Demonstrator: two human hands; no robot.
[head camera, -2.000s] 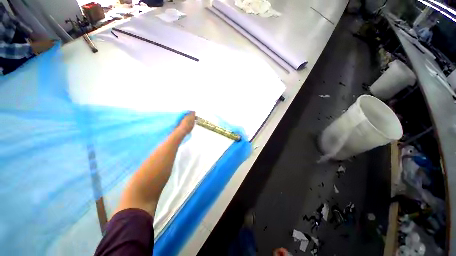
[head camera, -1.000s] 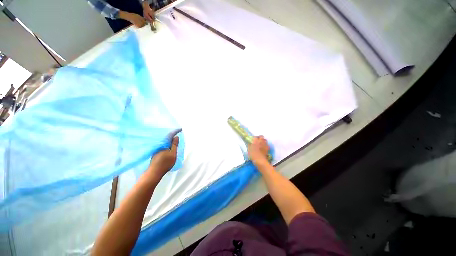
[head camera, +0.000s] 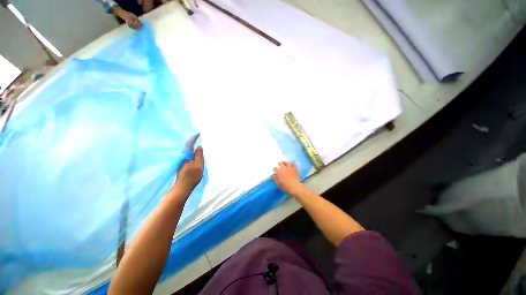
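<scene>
My left hand (head camera: 191, 171) grips the edge of the sheer blue sheet (head camera: 86, 127), raised in folds at the left; a small greyish tip shows at its fingers, too unclear to name. My right hand (head camera: 287, 177) lies palm down with fingers a little apart on the near edge of the white fabric (head camera: 236, 86), beside the blue border (head camera: 230, 227); whether it pinches any cloth is hidden. The green-yellow bar weight (head camera: 304, 141) lies free across the near corner of the lay, just beyond my right hand. Part of a long brown stick (head camera: 121, 242) shows under the blue sheet.
A dark stick (head camera: 242, 23) lies on the far side. A helper's hand (head camera: 132, 22) is at the blue sheet's far corner, near another bar (head camera: 186, 6). A paper roll (head camera: 404, 43) lies at upper right. A whitish bin (head camera: 490, 199) stands on the floor.
My right hand has let go of the bar weight and moved left and nearer to me. My left hand still holds the blue sheet. The helper's hand has moved to the sheet's far corner.
</scene>
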